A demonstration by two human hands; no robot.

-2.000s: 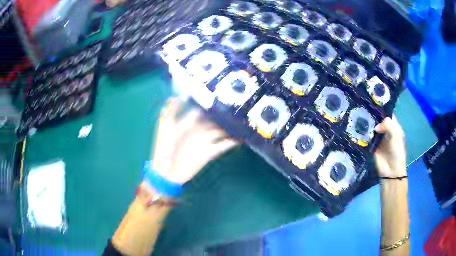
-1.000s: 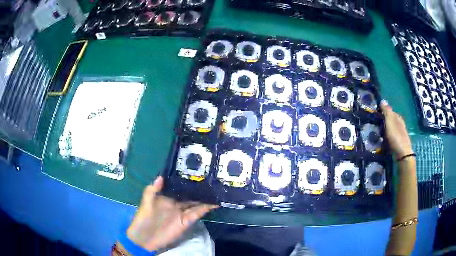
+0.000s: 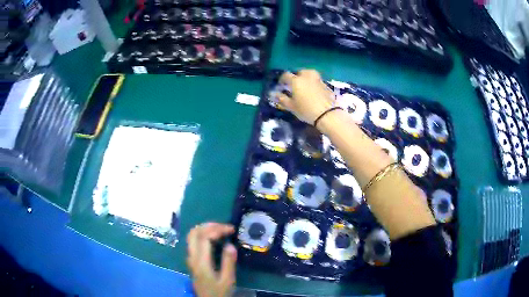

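A glossy black tray (image 3: 278,205) lies flat on the green mat in front of me. It holds rows of silver-white modules (image 3: 301,237) with dark round centres and orange edges. My right hand (image 3: 304,93) reaches across the tray, with its fingers down at the back-left pocket. Its fingertips touch or hover over the module there; whether they grip it is hidden. My right forearm covers part of the middle and right columns. My left hand (image 3: 212,258) is beside the tray's front-left corner, with fingers curled and apart and nothing visible in it.
A white sheet in a clear bag (image 3: 148,174), a yellow-edged phone (image 3: 98,106) and clear ribbed sleeves (image 3: 49,133) lie left. Trays of darker modules stand at back left (image 3: 197,65) and back centre (image 3: 371,43). A filled module tray (image 3: 503,116) and a fine-grid clear tray (image 3: 500,226) are right.
The tray was tilted up in both hands, then lowered; it now lies on the mat. My right hand has left its right edge for the back-left pocket. My left hand has let go of the front edge.
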